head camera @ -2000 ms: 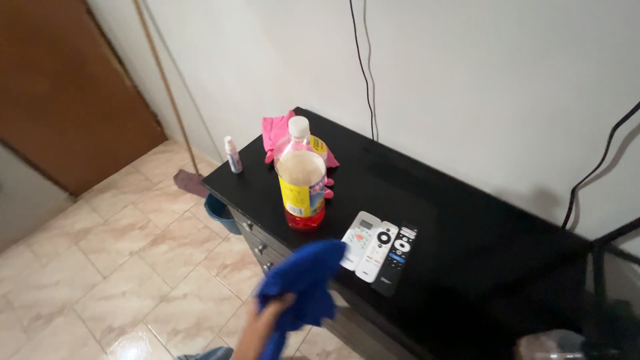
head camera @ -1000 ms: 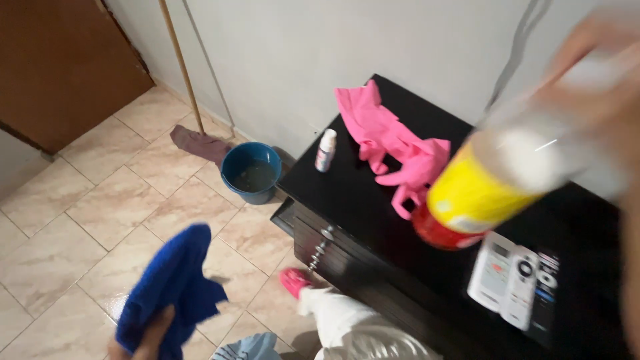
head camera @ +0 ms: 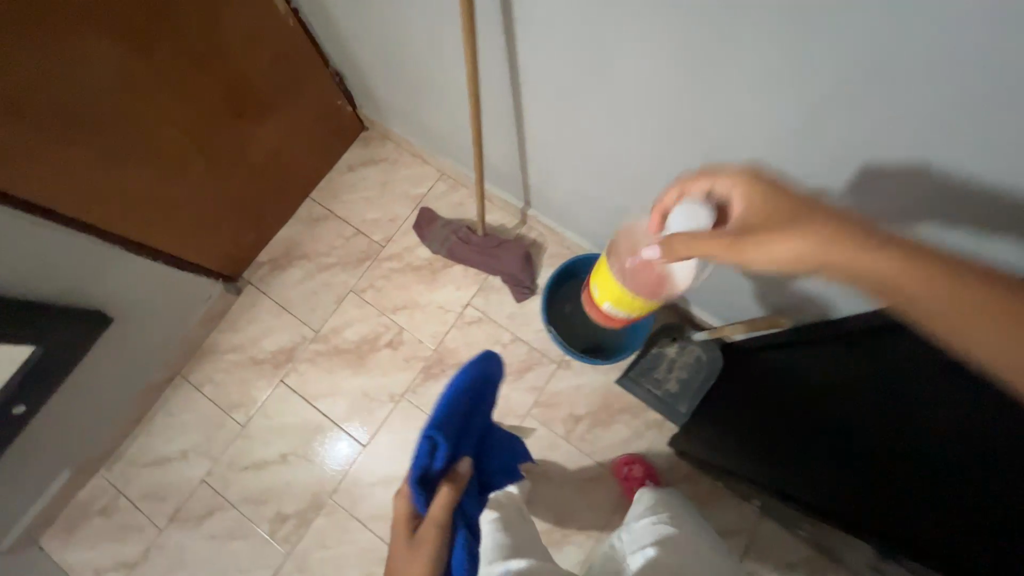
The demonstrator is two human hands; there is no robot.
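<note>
My right hand (head camera: 732, 220) grips a clear plastic bottle (head camera: 632, 272) by its neck, near the white cap. The bottle has a yellow label and red liquid at its bottom, and it hangs tilted in front of the blue bucket (head camera: 566, 340) on the floor. A bunched blue cloth (head camera: 464, 428) is held in my left hand (head camera: 432, 512), at the lower middle of the view and above the tiles.
A mop (head camera: 472, 112) with a mauve cloth (head camera: 480, 254) at its foot leans on the wall. A grey dustpan (head camera: 676, 372) lies beside the bucket, next to the black dresser (head camera: 848, 424). A brown door (head camera: 160, 120) stands back left. A red shoe (head camera: 636, 474) shows below.
My right hand has carried the bottle from over the dresser to over the bucket area. The left hand still has the blue cloth. The view has swung left, toward the floor.
</note>
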